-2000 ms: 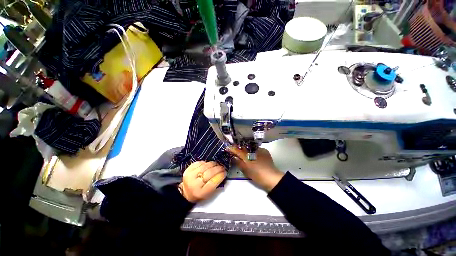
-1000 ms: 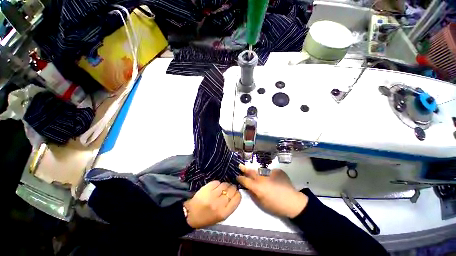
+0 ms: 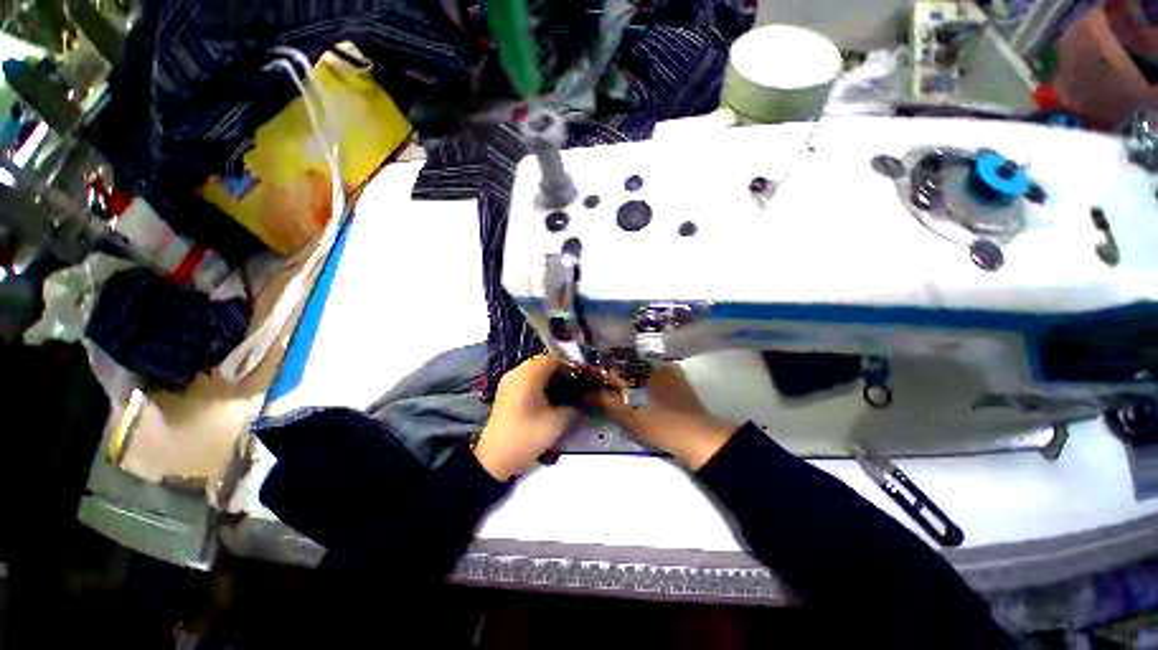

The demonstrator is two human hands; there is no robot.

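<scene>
The striped fabric piece (image 3: 504, 286) runs down the left side of the sewing machine head (image 3: 787, 235) to the needle area. Plain grey fabric (image 3: 438, 404) lies beside it on the left. My left hand (image 3: 519, 417) grips a dark bunched part of the fabric just left of the presser foot. My right hand (image 3: 664, 413) is at the needle area below the head, with its fingertips partly hidden by the machine parts. Whether it pinches the cloth cannot be seen.
Thread snips (image 3: 913, 498) lie right of my hands. A yellow bag (image 3: 311, 159) with white cord, a cardboard piece (image 3: 191, 425) and a dark striped bundle (image 3: 165, 328) are at the left. A tape roll (image 3: 780, 74) stands behind the head. A scale (image 3: 622, 574) runs along the front edge.
My left hand has moved up and forward to the needle area and now grips bunched fabric instead of lying on the cloth. The view has shifted, so the machine sits further left.
</scene>
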